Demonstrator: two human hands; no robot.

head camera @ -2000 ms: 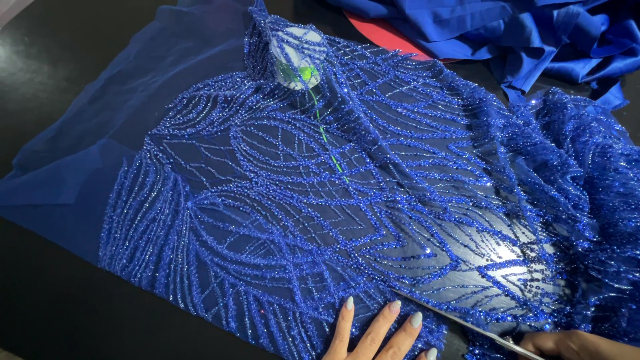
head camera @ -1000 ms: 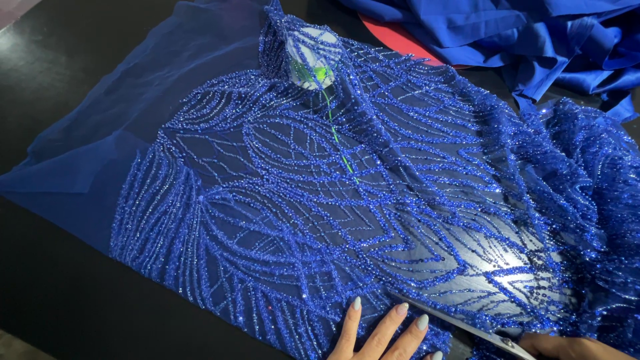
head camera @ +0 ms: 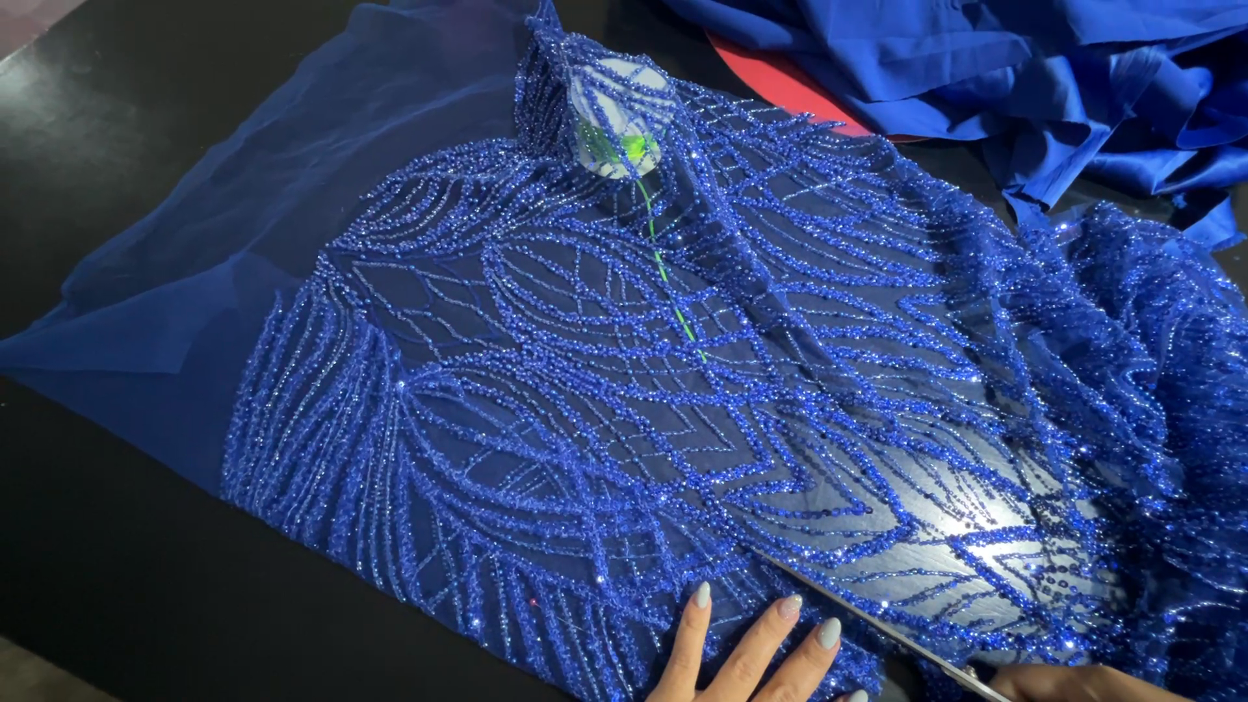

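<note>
Blue beaded mesh fabric (head camera: 585,390) lies spread over a black table. My left hand (head camera: 746,658) presses flat on it at the bottom edge, fingers apart, holding nothing. At the lower right my right hand (head camera: 1082,682), mostly cut off by the frame, grips a pair of metal scissors (head camera: 877,624). Their long blade points up and left into the fabric, its tip a little above my left fingers. Handles and most of the grip are out of view. A spool of green thread (head camera: 619,117) stands beneath the mesh near the top, with a green strand (head camera: 668,283) trailing from it.
Plain sheer blue mesh (head camera: 224,244) extends over the black table (head camera: 127,585) at left. Beaded fabric is bunched (head camera: 1150,390) along the right side. Blue satin fabric (head camera: 1072,88) lies crumpled at the upper right, partly over a flat red object (head camera: 780,88).
Between the earlier frames and now, the scissors' blade has shifted slightly against the fabric beside my left fingers. The left hand stays spread on the fabric.
</note>
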